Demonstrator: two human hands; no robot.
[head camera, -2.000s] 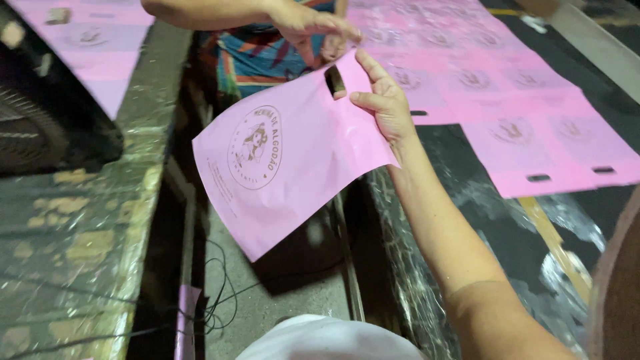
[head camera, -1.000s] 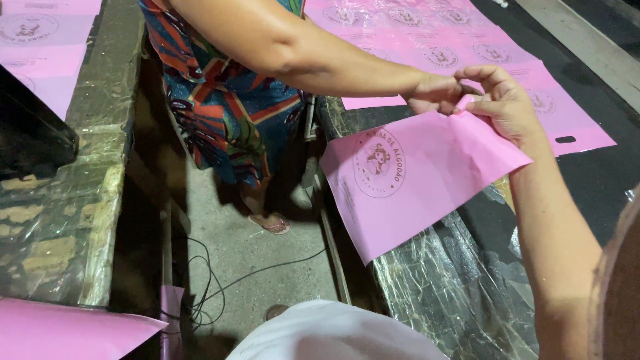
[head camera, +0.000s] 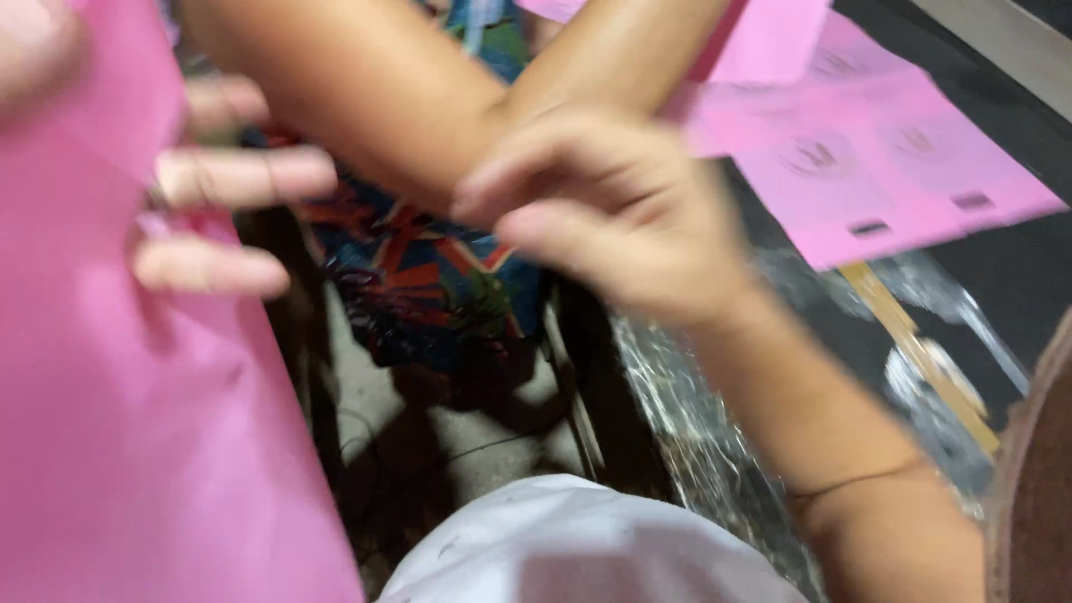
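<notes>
A large pink bag (head camera: 167, 419) or sheet fills the left side, close to the camera and blurred. My left hand (head camera: 239, 180) is on it: several fingers stick out past its upper part, while what looks like the thumb lies on its face at the top left corner. My right hand (head camera: 620, 218), blurred by motion, is raised near the middle with nothing in it, thumb and fingers apart. Just behind it is the bent arm (head camera: 419, 100) of a co-worker, whose hand is hidden. Beyond that arm, a pink piece (head camera: 775, 38) stands raised above the right table.
Printed pink bags (head camera: 846, 159) with handle slots lie on the dark right table (head camera: 1013, 268). Clear plastic film (head camera: 695, 419) covers its near edge. A co-worker in patterned clothing (head camera: 452, 276) stands in the narrow aisle, where a cable runs over the floor (head camera: 494, 461).
My right hand has let go of the printed pink bag it held beside the co-worker's hand. My left hand has come into view with pink material. The co-worker's arm is now bent towards the right table.
</notes>
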